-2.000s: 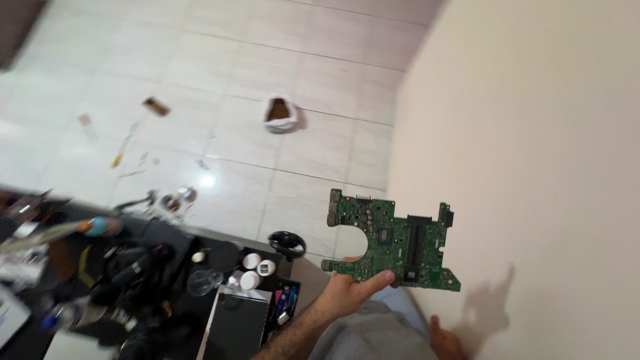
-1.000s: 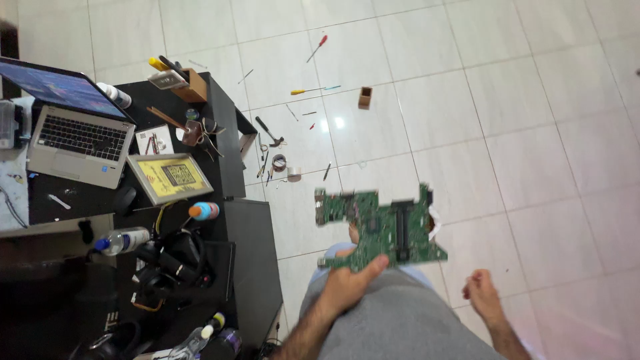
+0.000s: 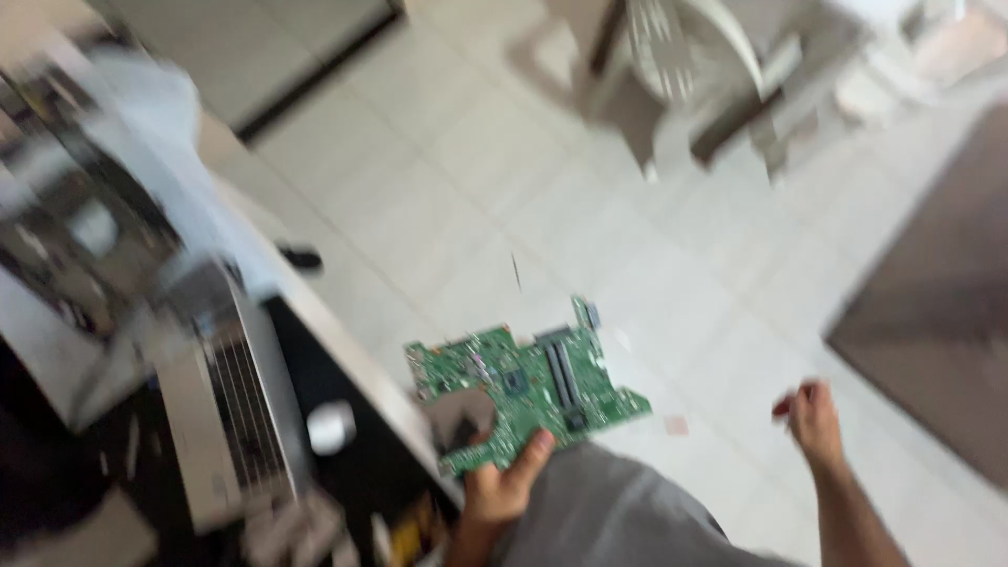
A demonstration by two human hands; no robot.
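Observation:
My left hand point(image 3: 504, 480) grips a green laptop motherboard point(image 3: 524, 394) by its near edge, thumb on top and fingers beneath. The board is held in front of my body, with a rounded cutout on its left side and two dark memory slots point(image 3: 563, 374) right of its middle. Off to the right, my right hand point(image 3: 811, 417) hangs over the tiled floor, apart from the board. Its fingers look loosely curled, but blur hides whether anything is in them.
Along the left runs a cluttered desk point(image 3: 362, 362) with a laptop point(image 3: 228, 394) and a white object point(image 3: 331, 428). A light chair point(image 3: 669, 55) stands on the tiles at the upper right. A large brown surface point(image 3: 937, 315) lies at the right edge. A dark object point(image 3: 302, 257) is beside the desk.
The view has swung widely, from the wall and floor, past the desk, to the chair. The motherboard stays in my left hand. My right hand is farther from the board than one second ago.

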